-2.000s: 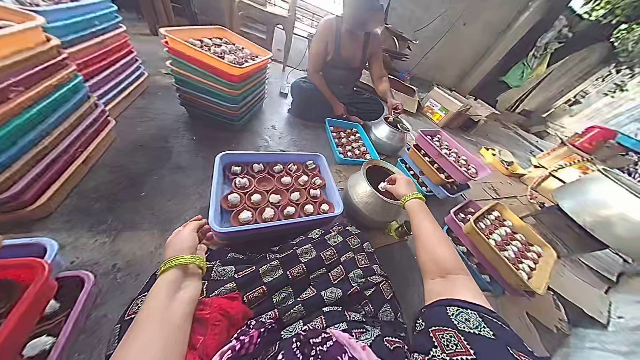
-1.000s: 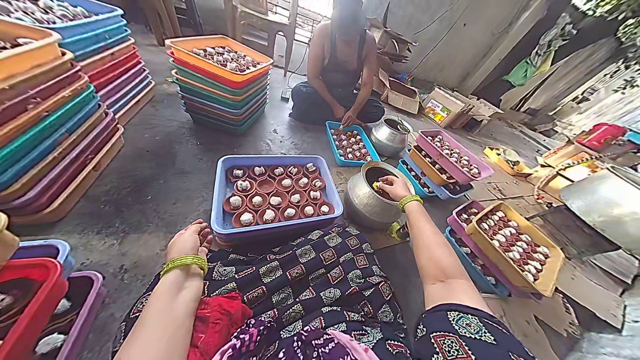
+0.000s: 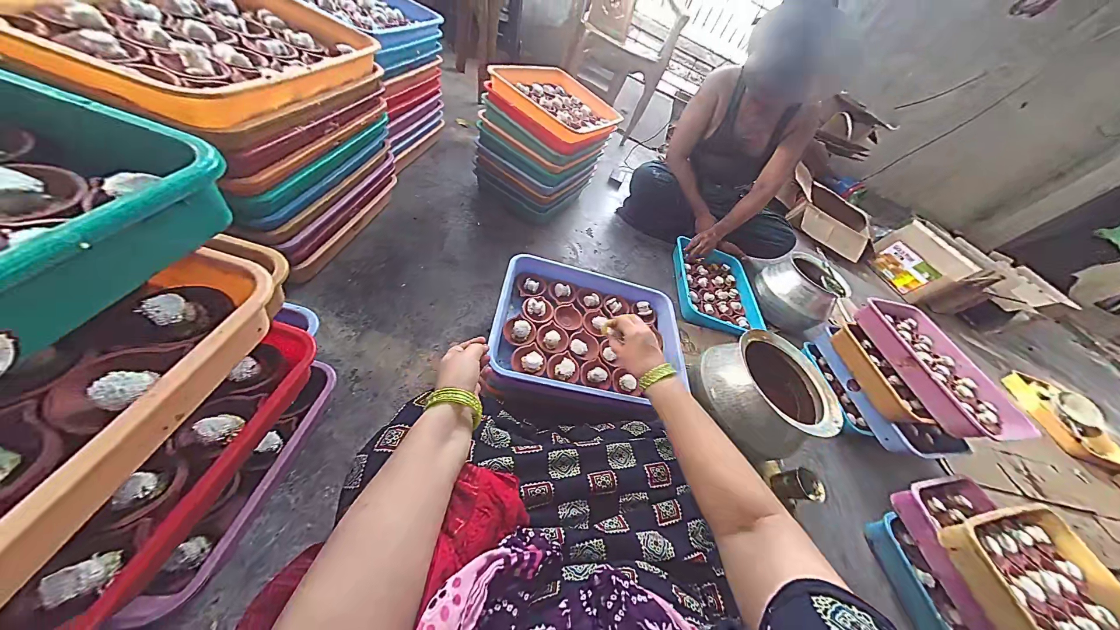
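Note:
A blue-violet plastic tray (image 3: pixel 669 350) stands in front of my lap, filled with small round clay cups, most with a white lump inside; one clay cup (image 3: pixel 567 318) near the middle shows no lump. My right hand (image 3: pixel 637 344) is over the tray's right side, its fingertips bent together at a cup; whether they hold something is hidden. At the tray's left edge is my left hand (image 3: pixel 464 363), fingers curled by the rim, with no object visible in it. Right of the tray stands a round metal pot (image 3: pixel 722 394) with a dark inside.
Tall stacks of coloured trays (image 3: pixel 324 175) rise at the left, close by, and another stack (image 3: pixel 534 166) stands farther back. Across from me a person (image 3: pixel 735 149) sits with hands at a turquoise tray (image 3: pixel 754 302), beside a second metal pot (image 3: pixel 792 293). More filled trays (image 3: pixel 941 372) lie at the right.
My right hand has moved from the mouth of the metal pot to the right side of the tray. My left hand stays by the tray's left edge. The view has turned somewhat left.

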